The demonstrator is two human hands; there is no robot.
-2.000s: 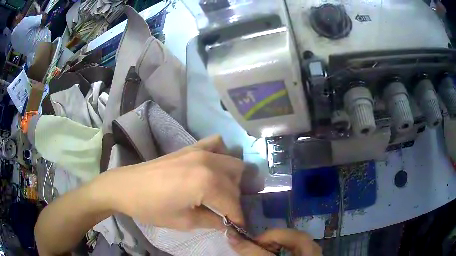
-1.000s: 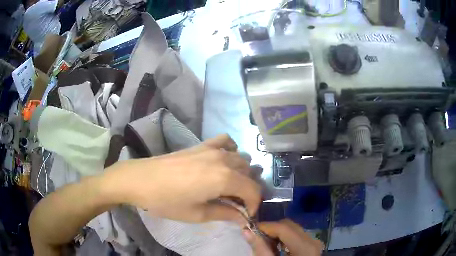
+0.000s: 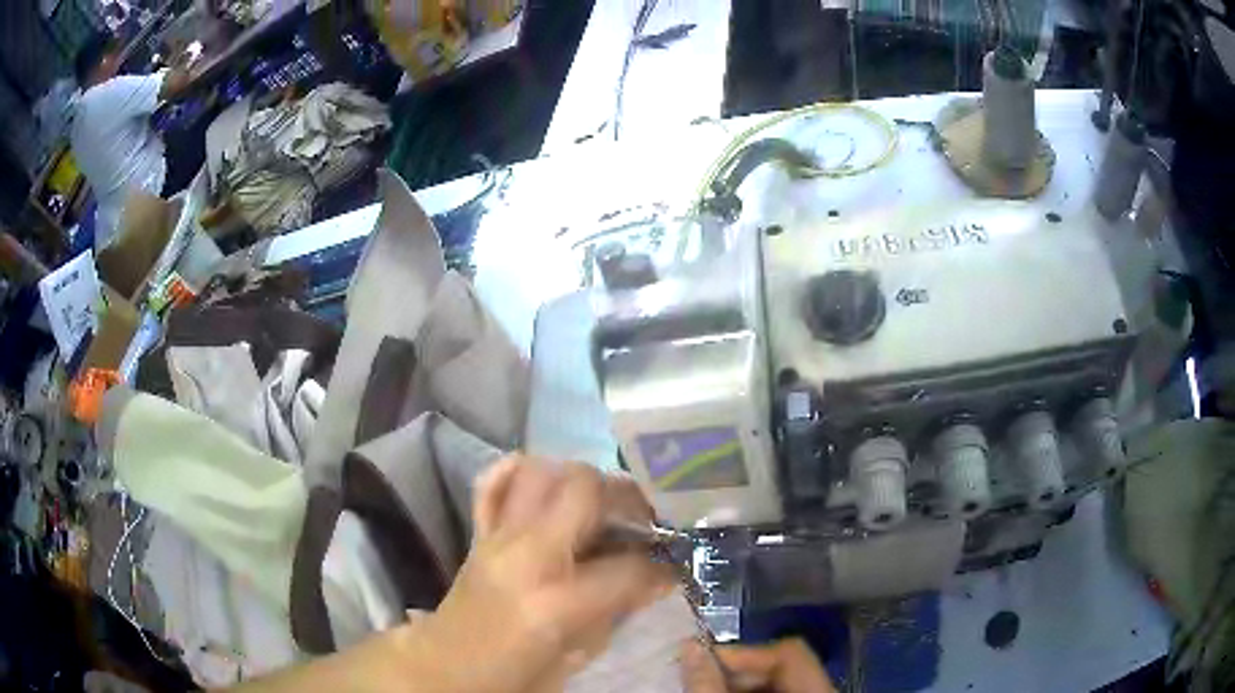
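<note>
My left hand (image 3: 555,569), slightly blurred, grips the dark seam edge of a pale garment piece (image 3: 637,653) just in front of the overlock machine (image 3: 948,298). My right hand (image 3: 765,667), cut off by the bottom edge, pinches the same edge further right. The edge runs between the two hands beside the presser foot area (image 3: 715,582). The rest of the grey-taupe cloth (image 3: 467,339) with dark brown bands (image 3: 318,569) lies heaped left of my left hand.
A pale green panel (image 3: 203,481) lies in the left pile. A lint-littered blue plate (image 3: 880,647) is below the machine. Olive-green cloth (image 3: 1185,521) is at the right. A thread cone (image 3: 1006,115) stands behind the machine. A person (image 3: 119,129) is at the far left.
The view has shifted, showing more of the table behind the machine. My left hand has moved up towards the presser foot, and the held edge is now raised closer to it.
</note>
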